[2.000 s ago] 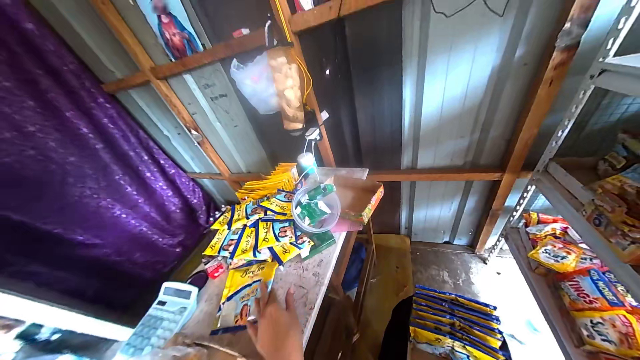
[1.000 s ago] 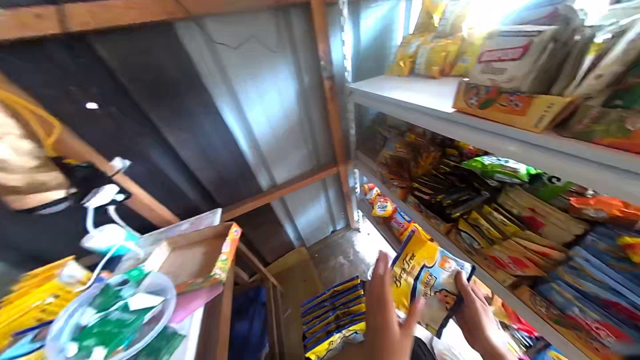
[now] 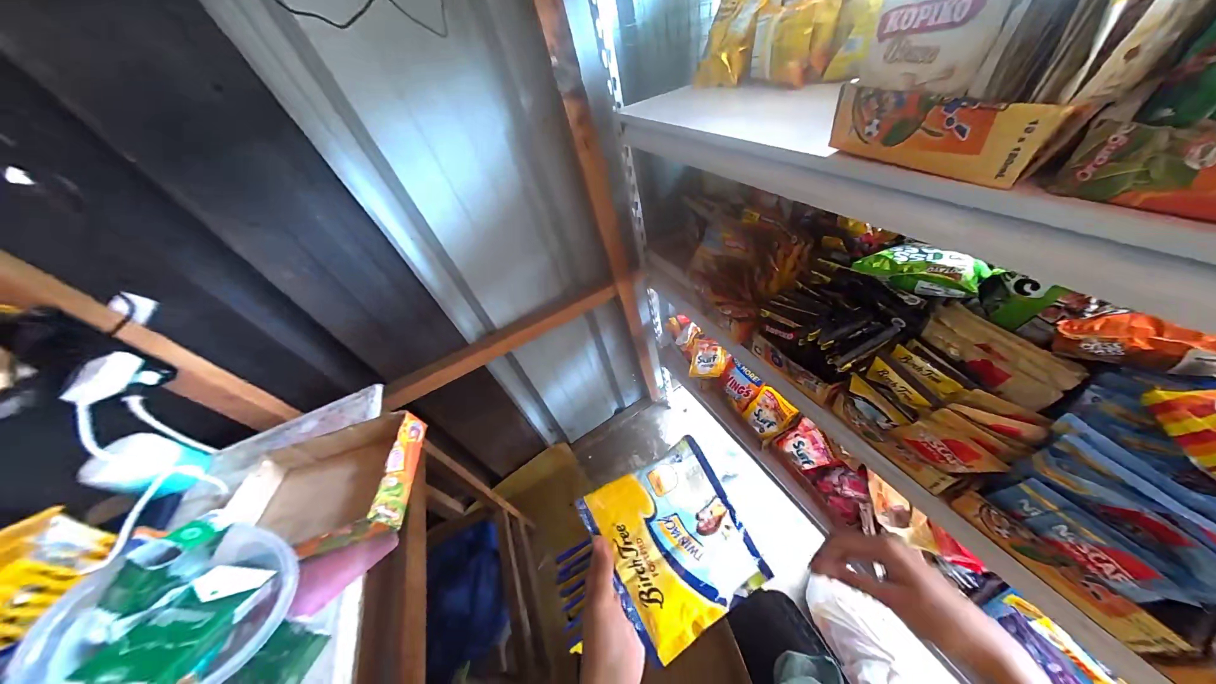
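A yellow and blue Birch Tree milk powder sachet pack [image 3: 670,551] is held by its left edge in my left hand [image 3: 611,608], at the lower middle. My right hand [image 3: 879,570] is to the right of the pack, apart from it, with fingers bent over a white plastic bag [image 3: 860,622]; whether they touch the bag I cannot tell. Behind my left hand, the edges of several more packs [image 3: 573,589] show, mostly hidden.
Metal shelves [image 3: 912,204] with coffee sachets and snacks stand at the right; Surf packets [image 3: 771,411] line the lower shelf. At the left are a clear plastic tub [image 3: 285,579] of green packets, an open cardboard box [image 3: 328,480] and a wooden frame.
My right hand has let go of the Birch Tree pack and moved right, over the white bag. My left hand now grips the pack. The view turned from the table toward the shelves.
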